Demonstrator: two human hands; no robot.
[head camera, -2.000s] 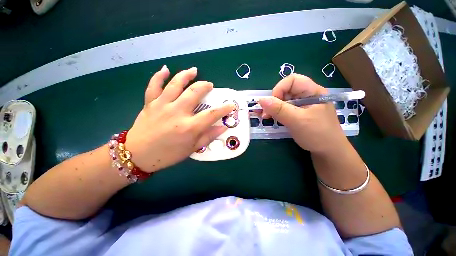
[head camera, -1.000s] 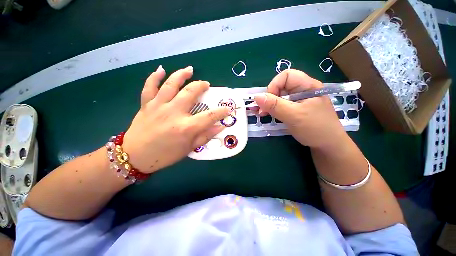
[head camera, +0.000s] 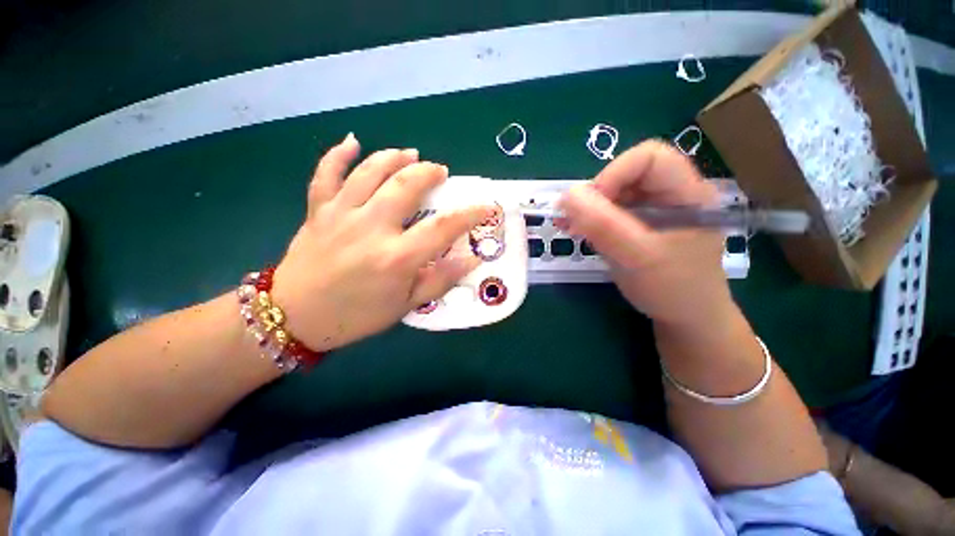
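Note:
A cream plastic housing (head camera: 461, 310) lies on the green surface in front of me, with round openings holding reddish-copper rings. My left hand (head camera: 367, 246) lies over its left part, fingers spread, index fingertip at the upper right opening; it presses on the housing. My right hand (head camera: 639, 236) holds grey tweezers (head camera: 723, 218) in a pinch, their back end pointing right; they are blurred and their tips are hard to make out. A white carrier strip (head camera: 565, 274) with dark rounded openings lies right of the housing, partly under my right hand.
Several thin white rings (head camera: 511, 139) lie beyond the strip. An open cardboard box (head camera: 770, 188) full of white rings stands at right, with spare perforated strips (head camera: 903, 304) beside it. Stacked cream housings (head camera: 37, 314) are at far left. A pale strip (head camera: 314, 89) crosses behind. Another person's arm (head camera: 890, 487) shows at lower right.
My right hand and the tweezers have moved slightly right, away from the housing's edge. My left hand stays on the housing. Another person's arm has appeared at lower right.

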